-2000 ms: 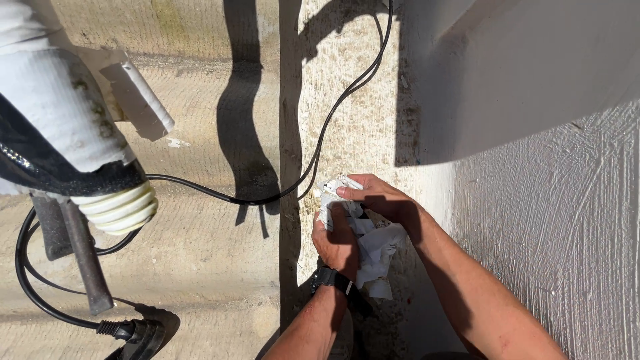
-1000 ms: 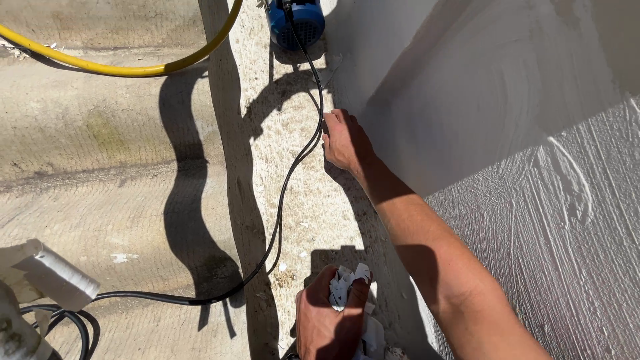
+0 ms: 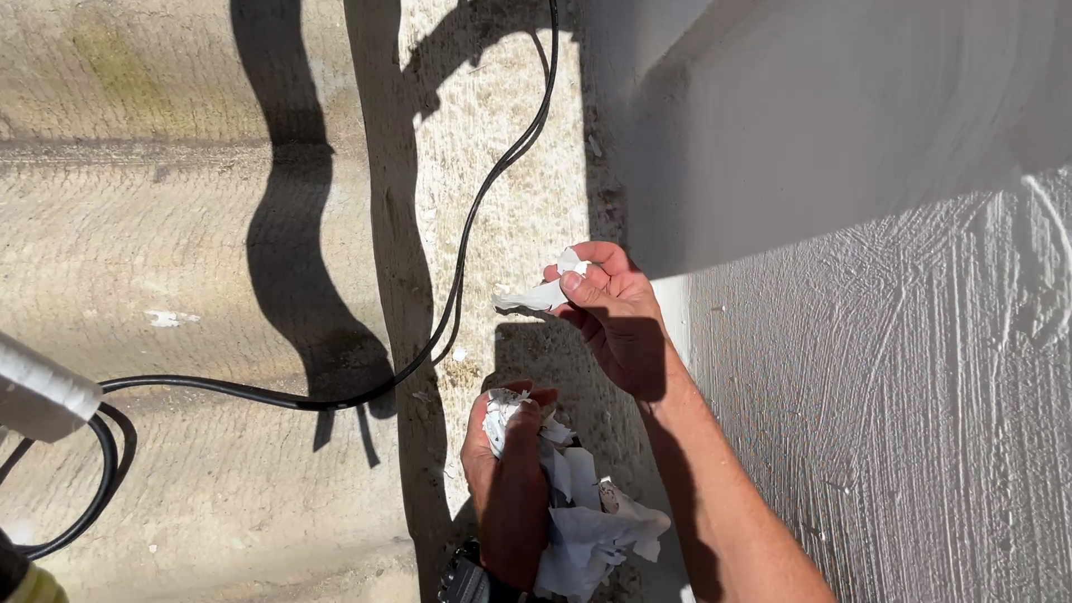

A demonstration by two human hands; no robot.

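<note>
My right hand [image 3: 615, 314], at the centre, pinches white flakes [image 3: 540, 295], perhaps peeled paint, between thumb and fingers above the pale rough ledge [image 3: 519, 209]. Lower down, my left hand [image 3: 511, 469] is curled around a wad of crumpled white scraps [image 3: 502, 414]. More large, torn white pieces [image 3: 595, 536] lie against or just beside that hand's right side; what supports them is hidden. A dark watch sits on the left wrist.
A black cable [image 3: 473, 218] runs down the ledge and loops left across corrugated sheeting [image 3: 193, 226]. A textured wall [image 3: 879, 377] rises at right. A whitish cylindrical or box-like object [image 3: 46, 389] juts in at the left edge.
My right hand, empty-looking on the ledge near the wall one second ago, has come back closer to the left and now holds white flakes. The blue object and yellow hose have left the view.
</note>
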